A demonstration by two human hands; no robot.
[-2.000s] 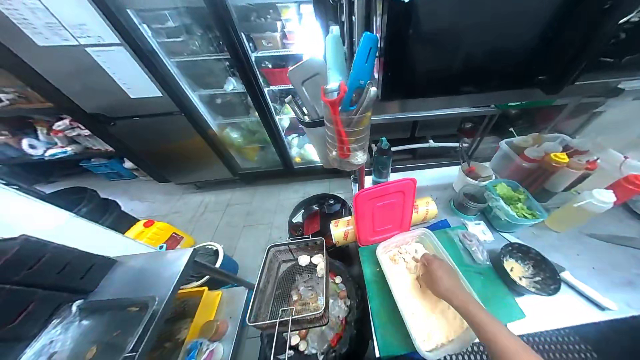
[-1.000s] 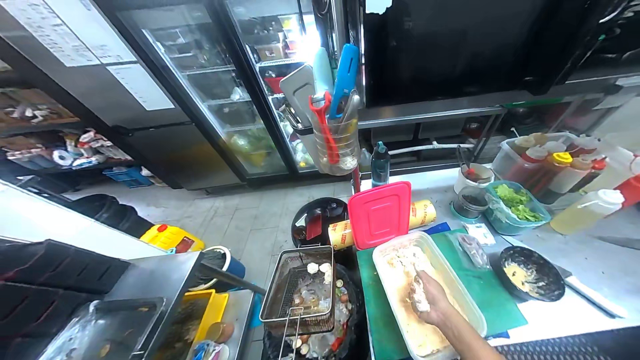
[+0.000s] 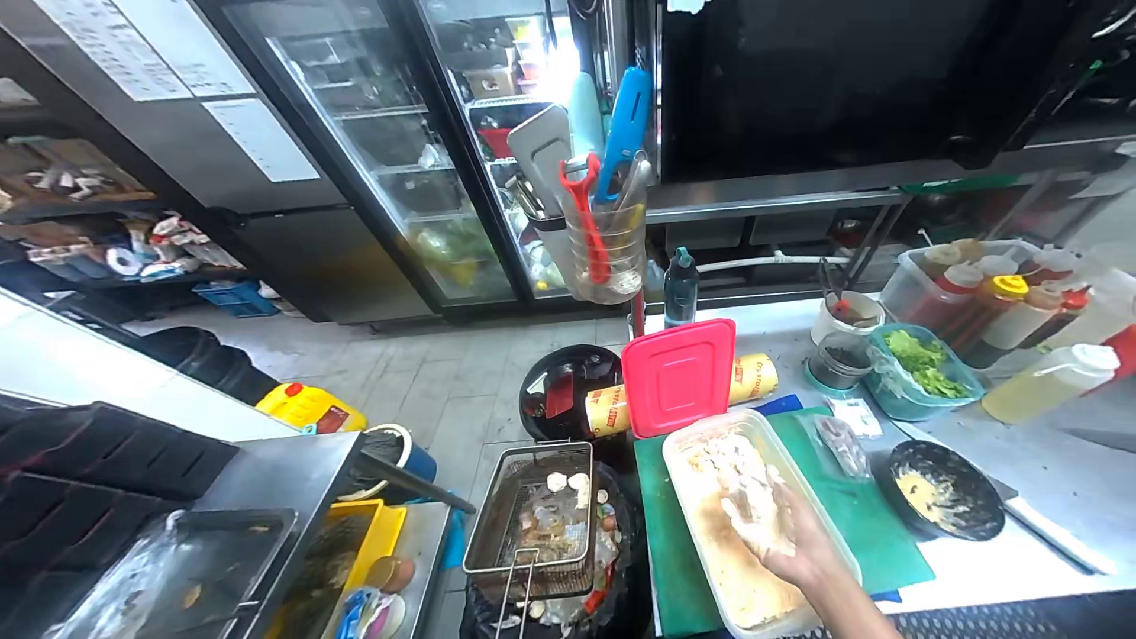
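Note:
My right hand [image 3: 781,532] reaches from the lower right into a rectangular clear plastic container [image 3: 703,568] of pale flour-like powder [image 3: 741,581]. White powder thickly coats its fingers, which are at a heap of floured pieces [image 3: 723,457] in the upper part of the container; whether they grip a piece cannot be told. My left hand is out of view. The container stands on a green cutting board [image 3: 661,541]. A pink plastic lid [image 3: 679,377] leans upright behind it, in front of a yellow printed roll [image 3: 754,379].
Left of the board, a wire fryer basket [image 3: 530,568] sits over a black-lined bin [image 3: 621,541] with scraps. A black bowl of batter [image 3: 941,490], a knife [image 3: 1056,532], lettuce in a teal tub [image 3: 923,364] and squeeze bottles [image 3: 1003,302] stand right. A utensil holder [image 3: 603,257] hangs ahead.
My right hand has stayed over the container and moved slightly down from the upper heap. More white powder shows on its fingers than two seconds ago.

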